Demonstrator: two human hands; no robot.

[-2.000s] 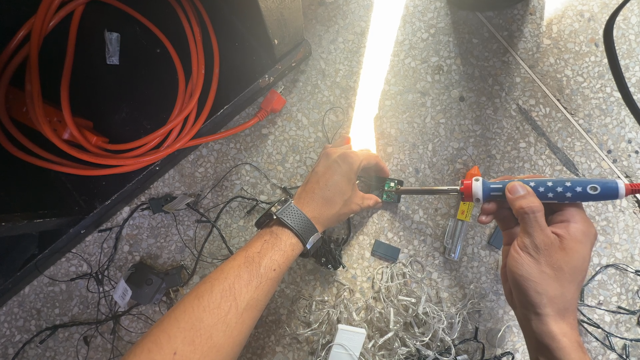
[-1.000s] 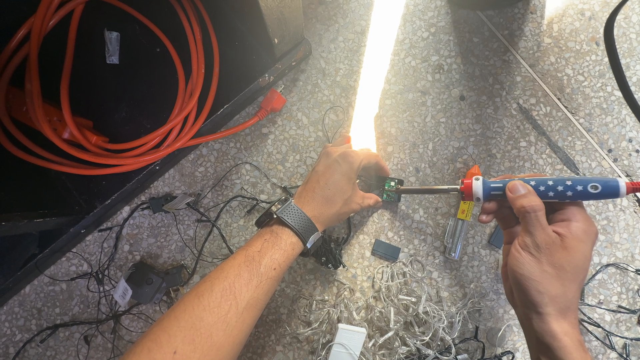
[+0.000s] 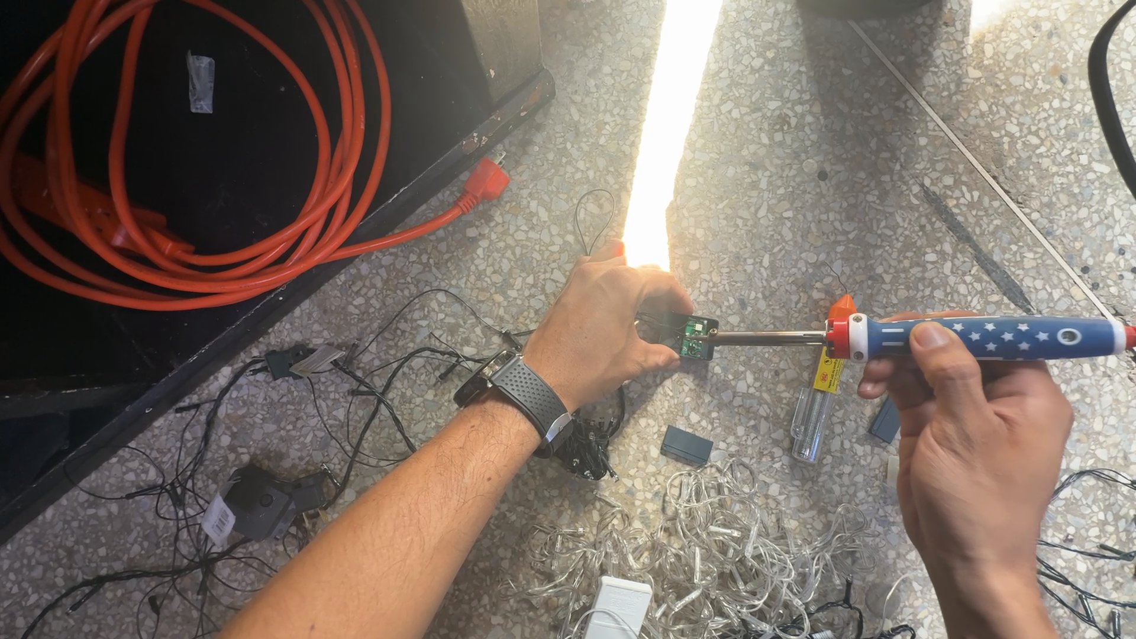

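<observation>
My left hand (image 3: pixel 612 319), with a dark watch on the wrist, holds a small black case with a green circuit board (image 3: pixel 697 339) between thumb and fingers. My right hand (image 3: pixel 972 417) grips the blue, star-patterned handle of a soldering iron (image 3: pixel 1003 338). Its metal shaft points left, and the tip meets the board or lies just over it; exact contact cannot be told. Below the shaft lies a clear tube with a yellow label and orange tip (image 3: pixel 814 417). A dark rectangular cover (image 3: pixel 686 445) lies below the board.
A coiled orange extension cord (image 3: pixel 355 177) lies on a black surface at upper left. Dark string-light wires (image 3: pixel 382 399) and a black box (image 3: pixel 262 501) spread at lower left. Clear string lights (image 3: pixel 710 550) and a white box (image 3: pixel 619 606) lie at bottom centre. Bright light crosses the speckled floor.
</observation>
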